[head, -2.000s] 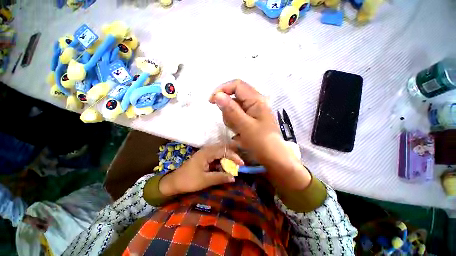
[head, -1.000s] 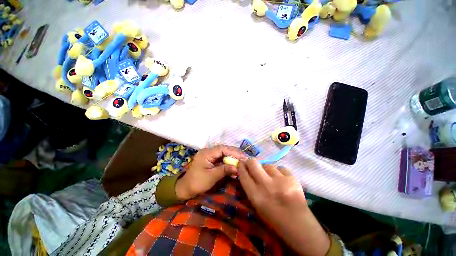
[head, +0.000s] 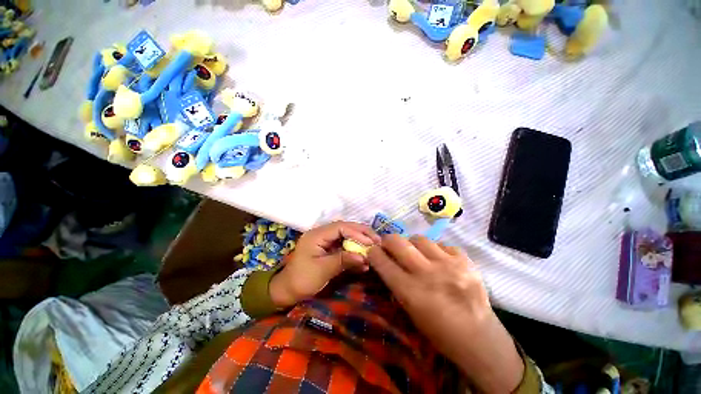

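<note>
The plush piece (head: 440, 202) lies partly on the table edge, its far yellow knob with the dark red eye resting against the thread snips (head: 446, 168). Its blue tube runs back under my right hand (head: 430, 288). My left hand (head: 319, 260) pinches the near yellow plush end (head: 355, 247) between thumb and fingers. My right hand's fingertips meet it from the right. A needle is not visible; what the right fingertips hold is hidden. A blue fabric label (head: 388, 225) shows just beyond the hands.
A plush pile (head: 173, 115) lies on the left of the table, more pieces (head: 461, 38) at the far side. A smartphone (head: 530, 192), purple tin (head: 646, 269) and water bottle (head: 672, 154) lie right. An open cardboard box (head: 188, 250) of pieces stands beside my lap.
Since two seconds ago my raised right hand has come down to the yellow end, and the eyed knob has come to lie by the snips. In the last second my right hand shifted slightly.
</note>
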